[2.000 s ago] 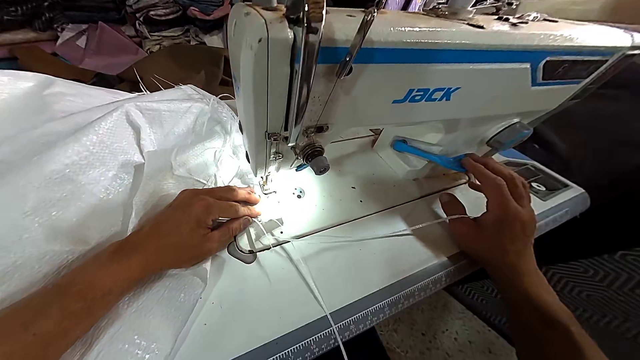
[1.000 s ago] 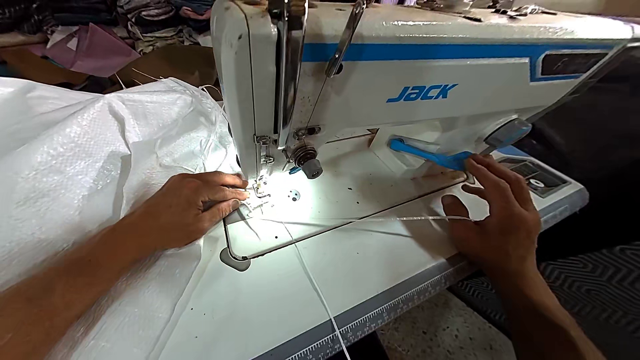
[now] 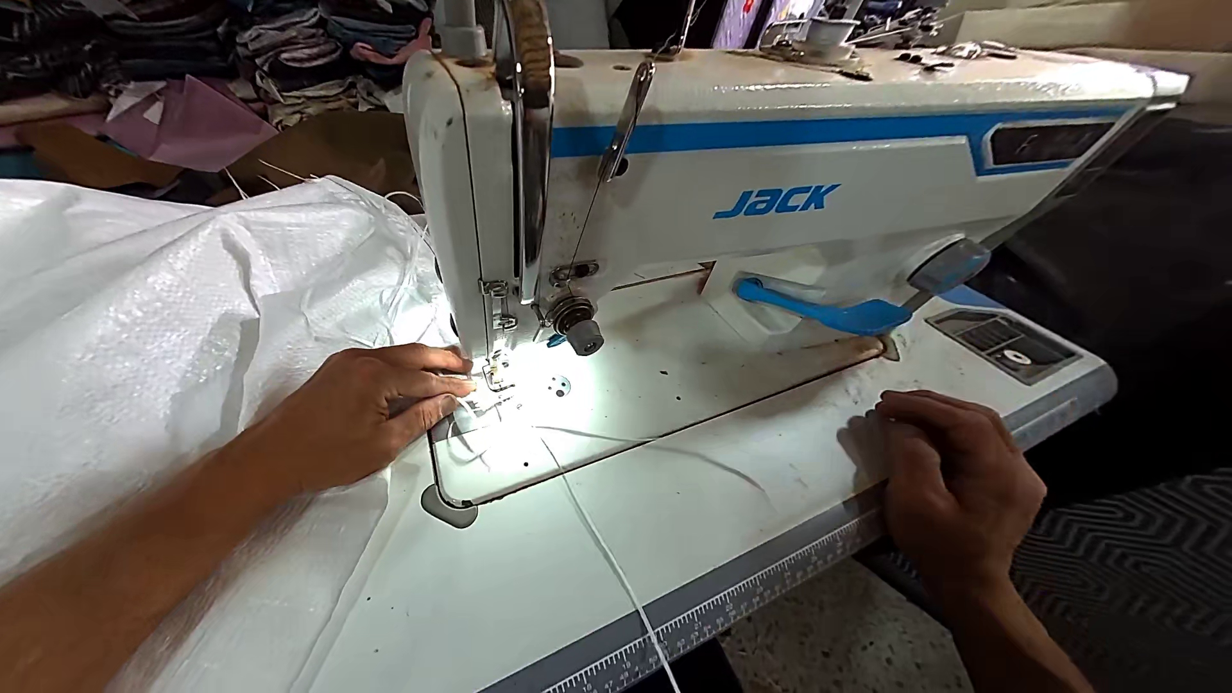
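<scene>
My left hand lies at the left of the presser foot, its fingertips pressed on the end of the white woven plastic fabric, beside the needle of the Jack sewing machine. A white cord runs from near the foot down over the table's front edge. Another thin strand trails loosely to the right over the table. My right hand rests with curled fingers at the table's front right edge, below the blue lever, apart from it; nothing shows in its fingers.
A control panel sits at the right of the machine bed. Along the table's front edge runs a ruler tape. Piles of folded cloth stand at the back left. Small metal parts lie on the machine's top.
My right hand has let go of the strand and moved away from the blue lever, down toward the table's edge; its fingers have curled. The strand, earlier taut toward that hand, now lies slack.
</scene>
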